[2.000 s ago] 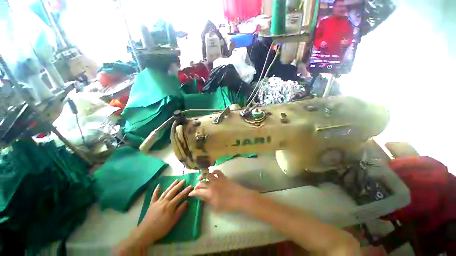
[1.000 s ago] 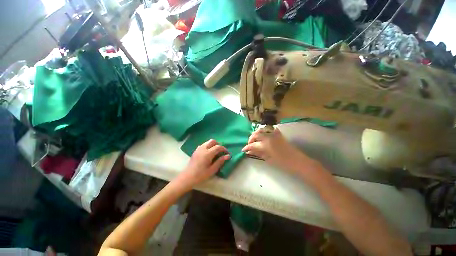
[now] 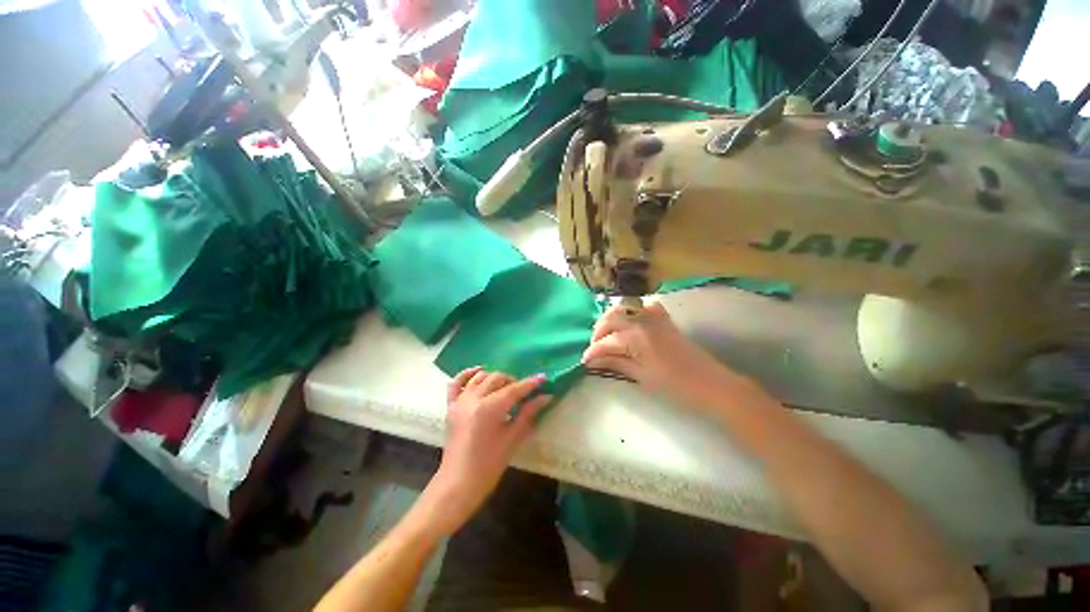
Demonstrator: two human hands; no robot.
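Observation:
A green cloth piece (image 3: 514,325) lies on the machine table, its right edge by the needle area under the left end of the cream-beige JARI sewing machine head (image 3: 765,227). My right hand (image 3: 640,347) is at that edge just below the head, fingers bent and pressing on the cloth; it hides the presser foot and needle. My left hand (image 3: 493,407) pinches the cloth's near corner at the table's front edge. Another green cut piece (image 3: 430,265) lies just left, partly under or against the worked piece.
A big ruffled dark-green heap (image 3: 227,263) sits on the left stand. A larger green stack (image 3: 508,96) is behind the machine. A pale lamp tip (image 3: 504,185) is left of the head. The white table's front edge (image 3: 669,484) runs below my hands.
The view has turned down and left since the first frame. My left hand has moved from lying flat on the cloth to gripping its near corner, now slightly lower. My right hand stays by the needle.

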